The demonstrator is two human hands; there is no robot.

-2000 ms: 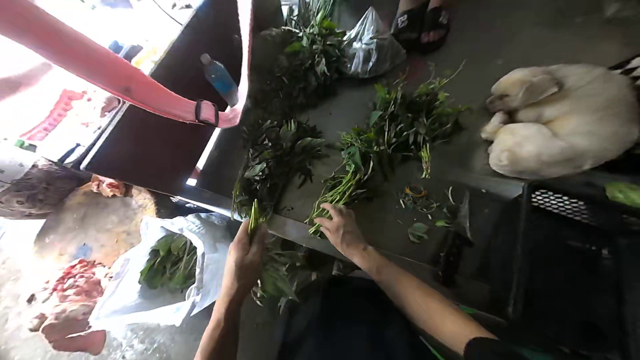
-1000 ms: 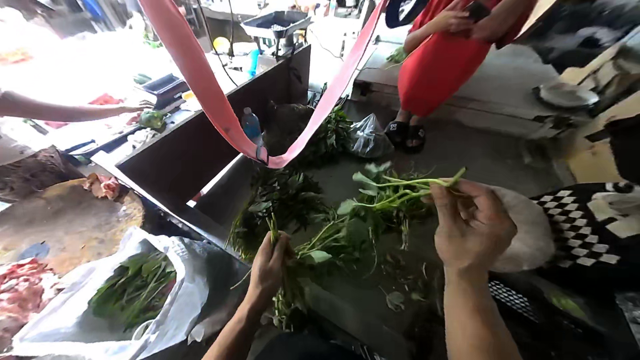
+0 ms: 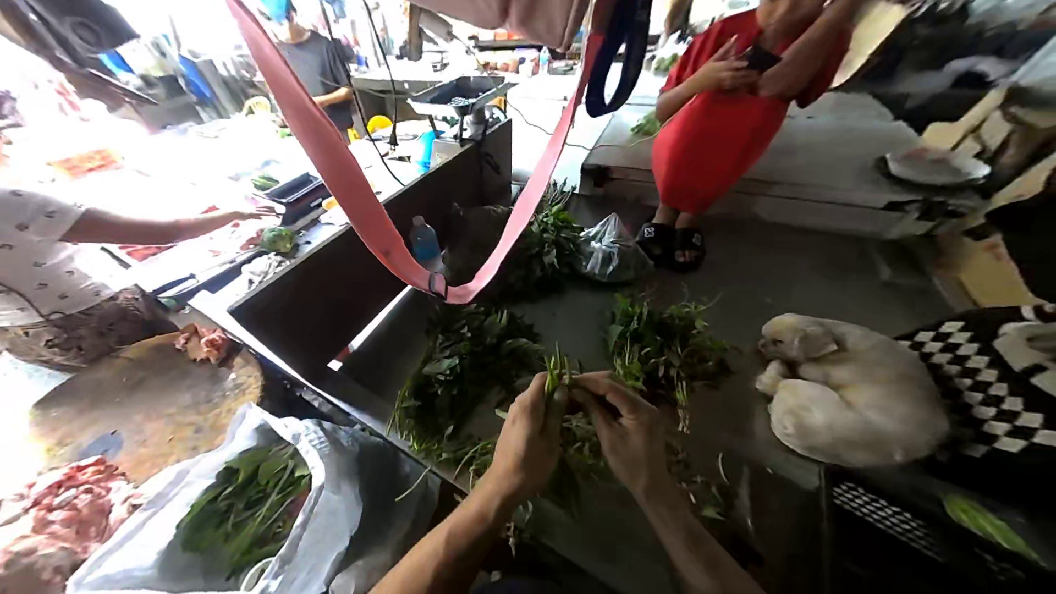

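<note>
My left hand (image 3: pixel 528 437) grips a small bunch of green leafy stems (image 3: pixel 557 371), whose cut ends point up. Against it, my right hand (image 3: pixel 623 417) pinches at the same stems, fingertips touching the bunch. Leaves hang below both hands. To the left on the dark table lies a heap of dark leafy greens (image 3: pixel 474 363); another pile of greens (image 3: pixel 660 338) is just beyond my right hand. At lower left, a white plastic bag (image 3: pixel 330 487) holds loose green leaves (image 3: pixel 247 507).
A curled pale dog (image 3: pixel 854 392) lies at right beside a black crate (image 3: pixel 883 516). A pink strap (image 3: pixel 342 177) hangs in front. A water bottle (image 3: pixel 425 243) and a knotted plastic bag (image 3: pixel 610 252) stand farther back. People are at the left and back; raw meat (image 3: pixel 66 503) lies lower left.
My right hand has come back from the right to meet my left hand at the bunch. One second ago it held a leafy stem out to the right.
</note>
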